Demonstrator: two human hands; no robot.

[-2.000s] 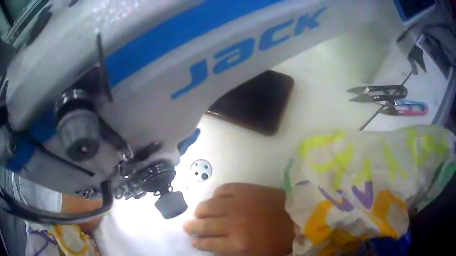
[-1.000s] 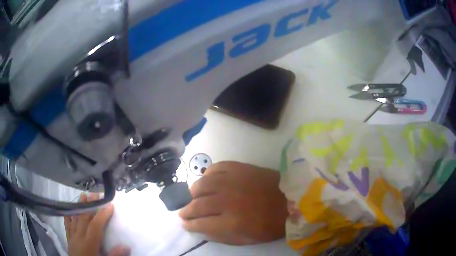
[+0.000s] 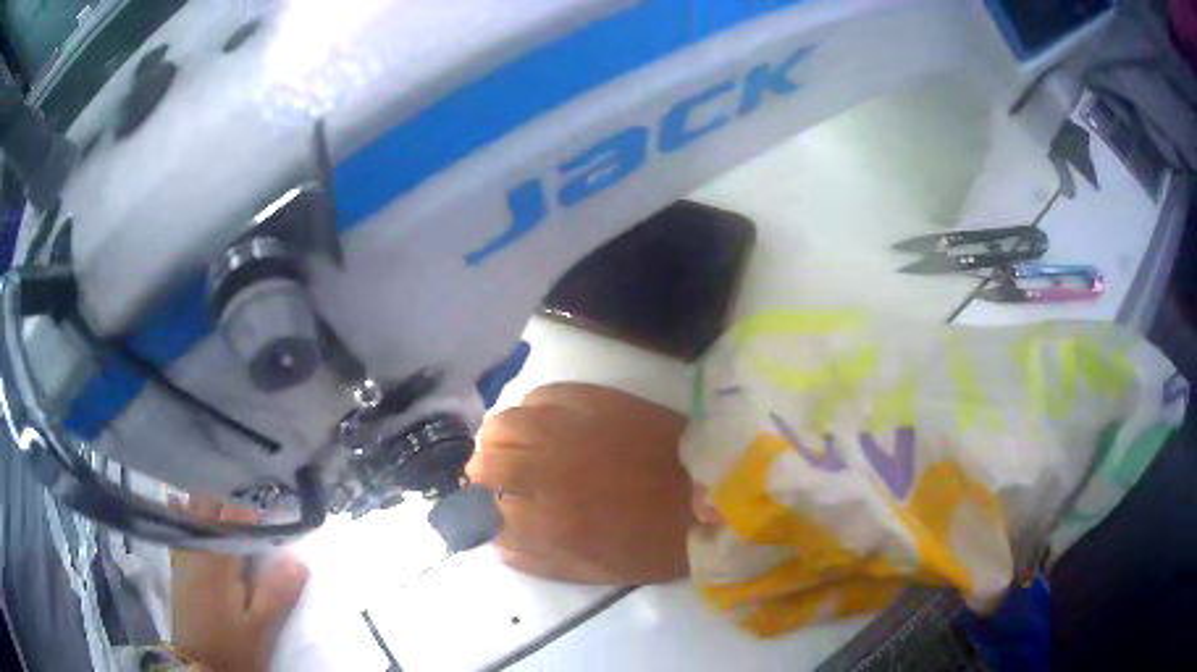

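The white fabric (image 3: 335, 578) lies under the machine head, overexposed by the lamp, and its edges are hard to tell from the table. My right hand (image 3: 584, 486) lies palm down just right of the dark block by the needle; its fingertips are partly hidden behind that block. My left hand (image 3: 236, 591) lies at the lower left, partly hidden by the machine's curved guard, with fingers apart on pale cloth. The needle and presser foot are hidden by the sewing machine head (image 3: 433, 289). Whether either hand grips the fabric cannot be told.
A smartphone (image 3: 663, 276) lies on the bed behind my right hand. Dark thread snips (image 3: 978, 247) and pink-and-blue snips (image 3: 1050, 282) lie at the right. A ruled measuring strip (image 3: 893, 637) runs along the front edge. Dark outlines of the bed plate show in front.
My right hand has moved forward and left, over the round plate that showed before. My left hand has come further into view beside the fabric. Bed outlines now show in front.
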